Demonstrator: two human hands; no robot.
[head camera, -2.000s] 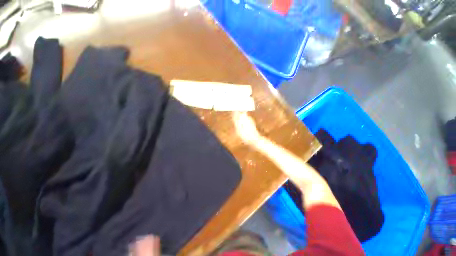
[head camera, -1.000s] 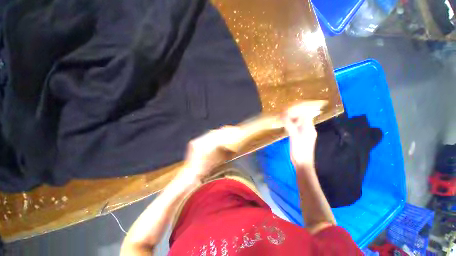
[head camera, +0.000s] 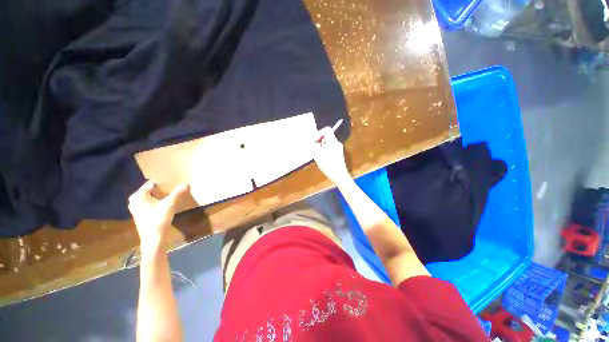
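Note:
A pale tan marking template (head camera: 234, 157) with a small hole and an edge notch lies on the dark jacket (head camera: 200, 87), along its lower edge near the table's front edge. My left hand (head camera: 155, 204) holds the template's left end between thumb and fingers. My right hand (head camera: 328, 152) is at the template's right end and holds a thin pale marking pencil (head camera: 338, 125), its tip pointing up and right. Whether my right fingers also press the template is hard to tell.
The glossy brown table (head camera: 394, 80) has its corner at the right. Beyond it stands a large blue tub (head camera: 511, 133) with black garments (head camera: 444, 200). Part of a second blue tub (head camera: 454, 10) shows at the top. A blue crate (head camera: 534, 294) and a red stool (head camera: 579, 239) are at the lower right.
The template, blurred between my hands a second ago, now lies flat on the jacket's lower edge. My left hand has moved left, my right hand left from the table corner. The pencil now shows.

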